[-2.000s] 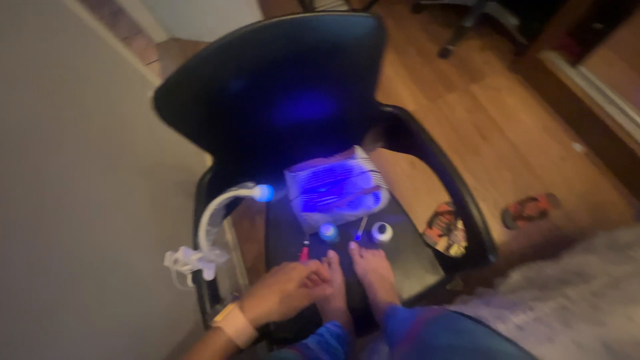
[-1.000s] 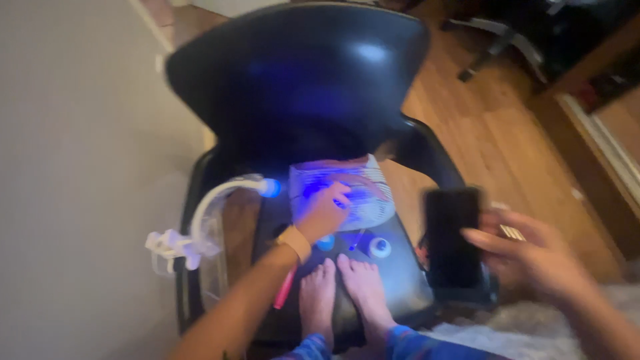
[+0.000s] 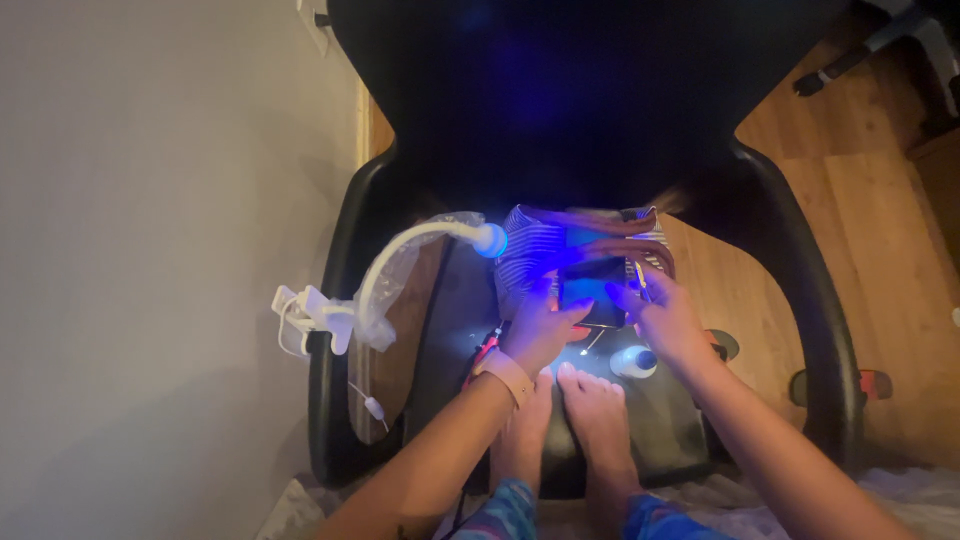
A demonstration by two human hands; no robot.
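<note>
A dark smartphone (image 3: 592,289) stands against a striped fabric bag (image 3: 527,244) with brown handles. My left hand (image 3: 541,326) grips the phone's left edge, thumb across its front. At its right edge is my right hand (image 3: 664,311), thumb on the phone, with a thin metal tool (image 3: 641,279) between the fingers. A gooseneck lamp (image 3: 491,240), partly in clear plastic, casts blue light on the bag and hands. Below the phone, a small white bottle (image 3: 634,361) with a dark cap and a thin metal-tipped tool (image 3: 592,342) lie on the seat. A red-handled tool (image 3: 486,352) is partly behind my left wrist.
The black chair (image 3: 814,300) holds everything between its armrests. The lamp's white clamp (image 3: 315,315) sits on the left armrest, near the wall (image 3: 150,262). My bare feet (image 3: 596,405) rest on the seat. Footwear (image 3: 874,384) lies on the wooden floor at right.
The phone, held out at the right in my right hand one second ago, is now at the bag. My left hand has moved from the bag to the phone's left edge.
</note>
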